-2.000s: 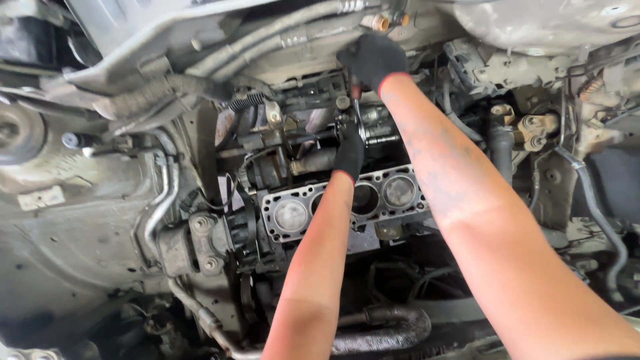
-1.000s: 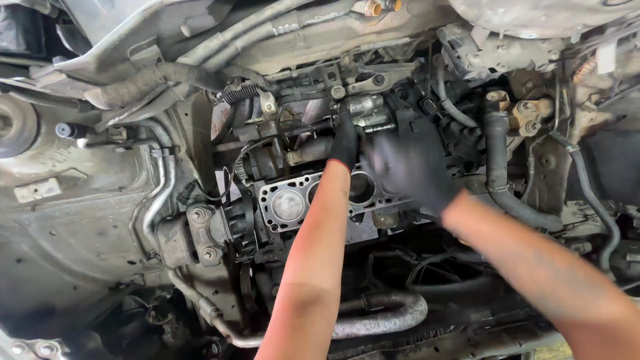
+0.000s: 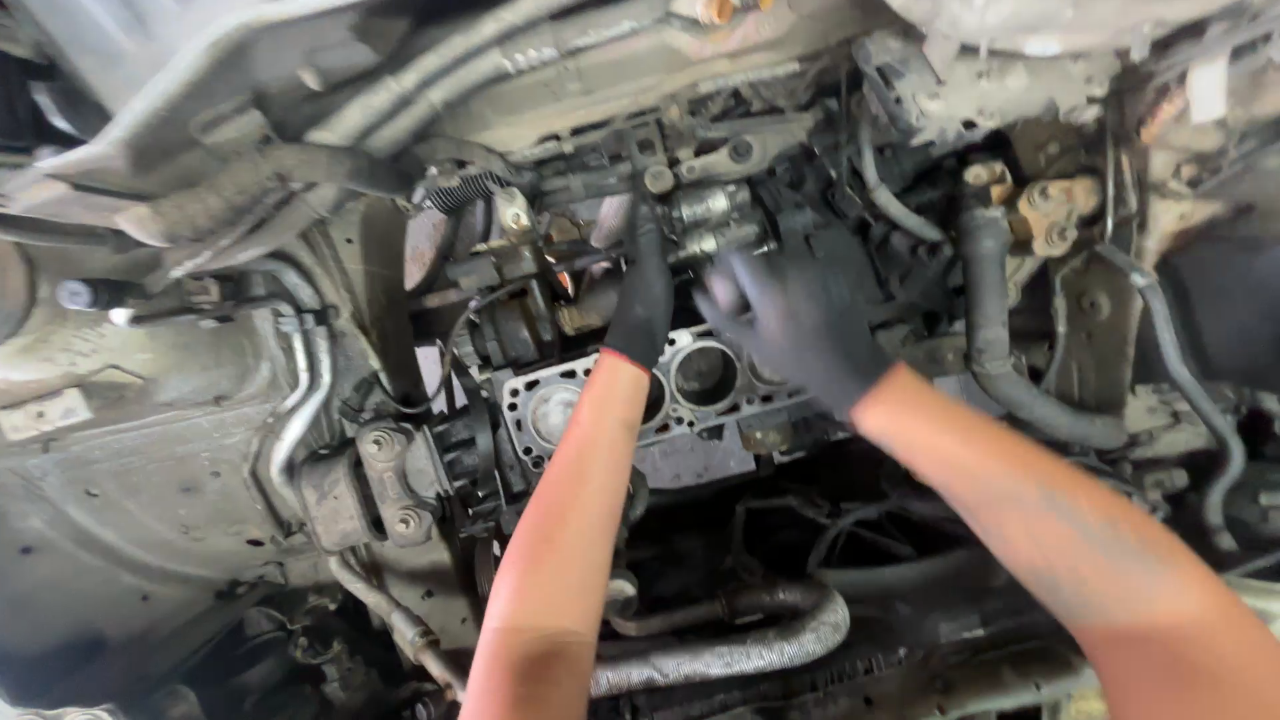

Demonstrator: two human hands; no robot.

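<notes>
My left hand, in a black glove with a red cuff edge, reaches in behind the engine block; its fingers are hidden among the parts beside a silvery cylindrical component, so its grip does not show. My gloved right hand is blurred over the right part of the block, fingers partly spread toward the left hand; I cannot tell whether it holds anything. On the block's open top face, a piston shows at the left and an open cylinder bore lies between my hands.
An engine mount sits left of the block. A corrugated metal pipe runs below it. To the right a thick rubber hose curves down, near a rusty bracket. Large hoses cross the upper left.
My right hand has come down from the upper hoses, where it gripped a tool handle two seconds ago, to over the block's right part. My left hand stays behind the block.
</notes>
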